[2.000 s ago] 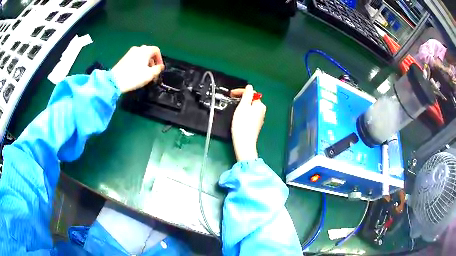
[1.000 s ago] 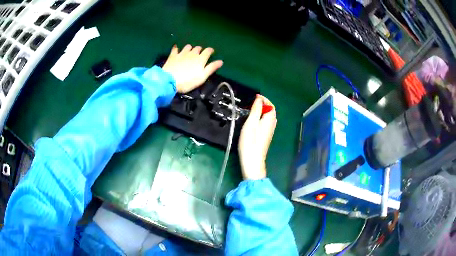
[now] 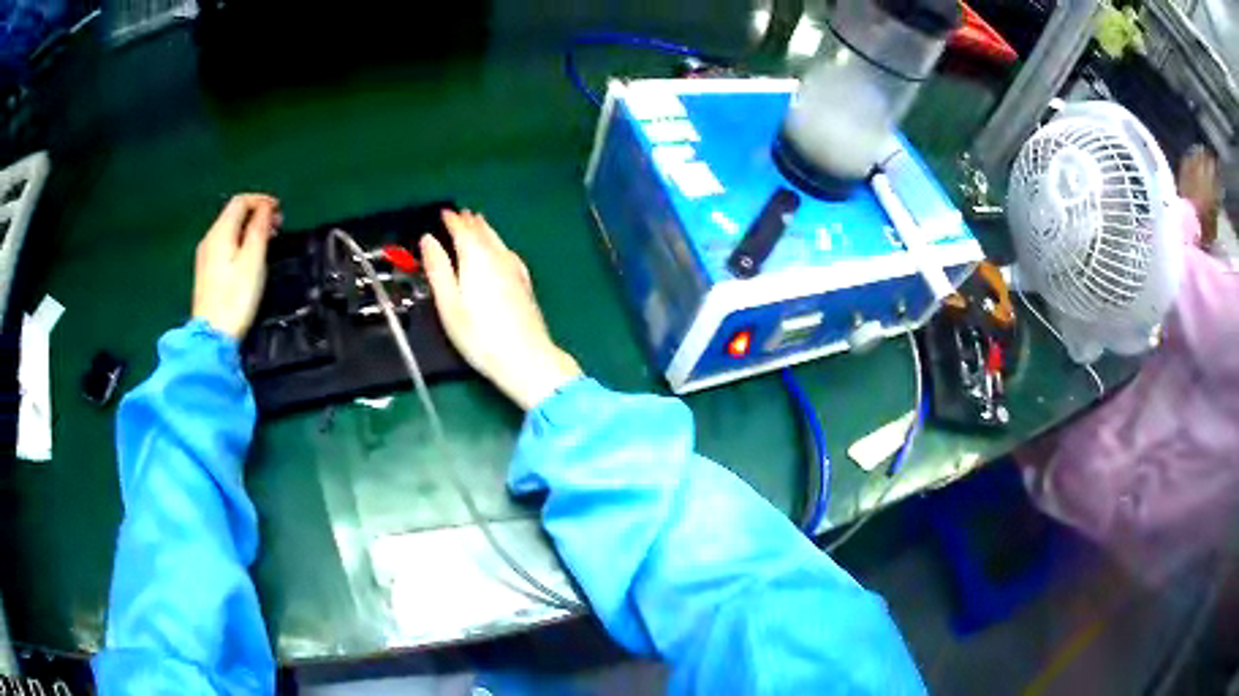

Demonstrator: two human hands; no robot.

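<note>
The black test fixture (image 3: 306, 388) lies on the green mat. A toggle clamp (image 3: 374, 288) with a red grip (image 3: 400, 258) sits on its right half. A clear-grey air hose (image 3: 432, 415) loops from the clamp over the plate to the bench's front edge. My left hand (image 3: 234, 265) is at the fixture's left end, fingers bent; whether it grips the plate is unclear. My right hand (image 3: 492, 306) lies at the right end, thumb apart and close to the red grip, holding nothing visible. A small black housing (image 3: 102, 378) lies on the mat left of my left hand.
A blue control box (image 3: 707, 204) stands right of the fixture, with a clear canister (image 3: 842, 116) on top. A white fan (image 3: 1098, 224), a spare small fixture (image 3: 981, 356) and a person's pink sleeve (image 3: 1141, 422) are at right. White paper (image 3: 38, 381) lies at far left.
The view has swung right. My left hand has moved from over the fixture to its left end. My right hand has left the red grip, which now points inward, and rests at the right end.
</note>
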